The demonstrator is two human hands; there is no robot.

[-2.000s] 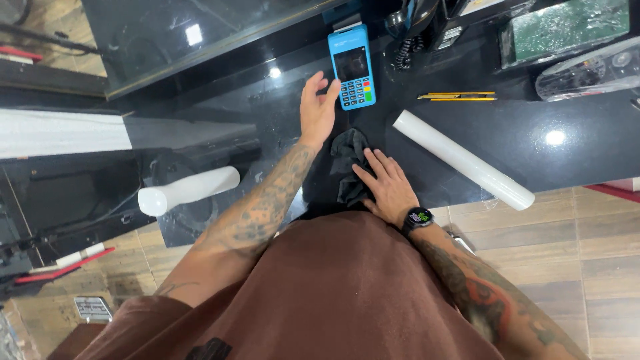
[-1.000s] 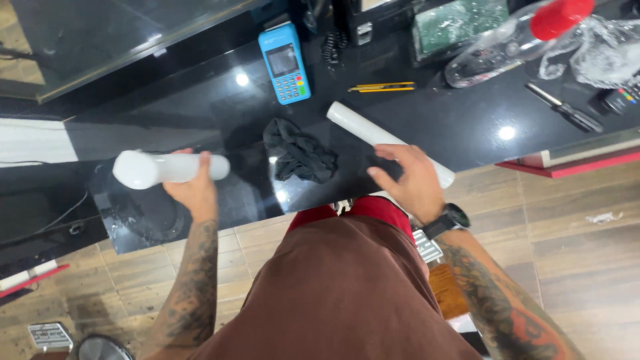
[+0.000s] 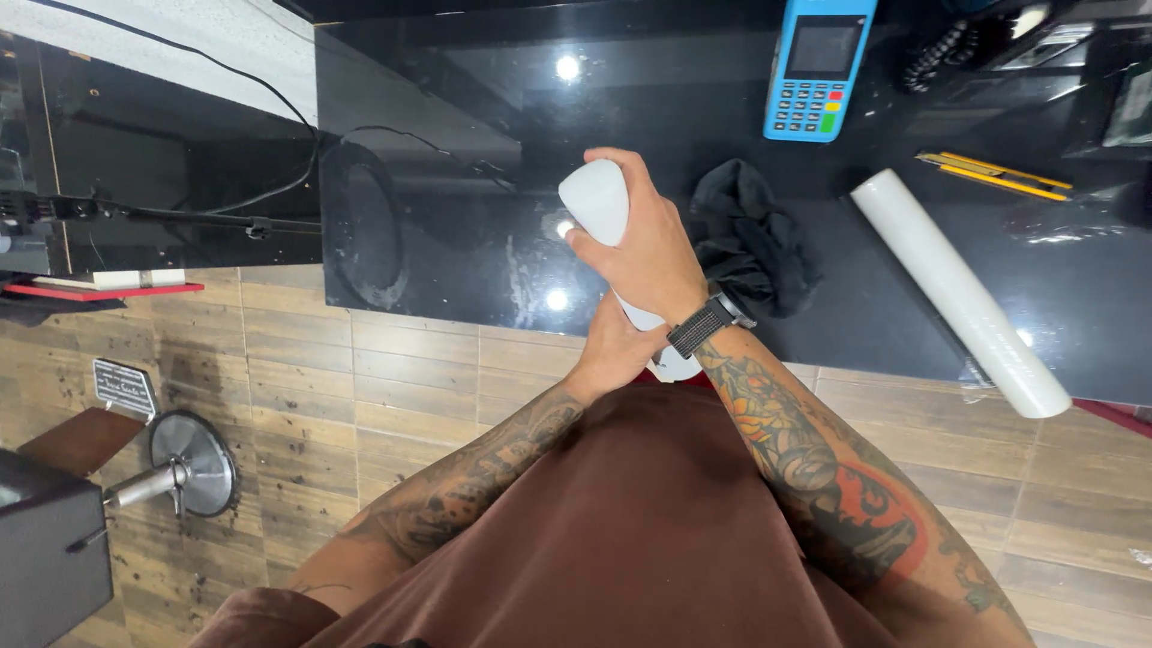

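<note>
A white bottle-like container (image 3: 596, 200) is held in both hands above the front edge of the glossy black counter (image 3: 450, 270). My right hand (image 3: 643, 243) wraps around its upper part, thumb and fingers on either side. Lower down, my left hand (image 3: 616, 351) grips it near the base; the right hand and wrist hide part of the container. Just right of my hands a crumpled black cloth (image 3: 756, 238) lies on the counter. Farther right rests a white plastic-film roll (image 3: 963, 292), slanting over the counter's front edge.
A blue card terminal (image 3: 819, 72) lies at the back, with a yellow utility knife (image 3: 994, 175) to its right. A coiled black cord (image 3: 936, 58) is near the terminal. Below left, a chair with a round metal base (image 3: 192, 463) stands on the wood-look floor (image 3: 405, 387).
The white container was at the counter's left, under my left hand; now both hands hold it closer to my body. My right hand has come over from beside the film roll. The view has shifted left.
</note>
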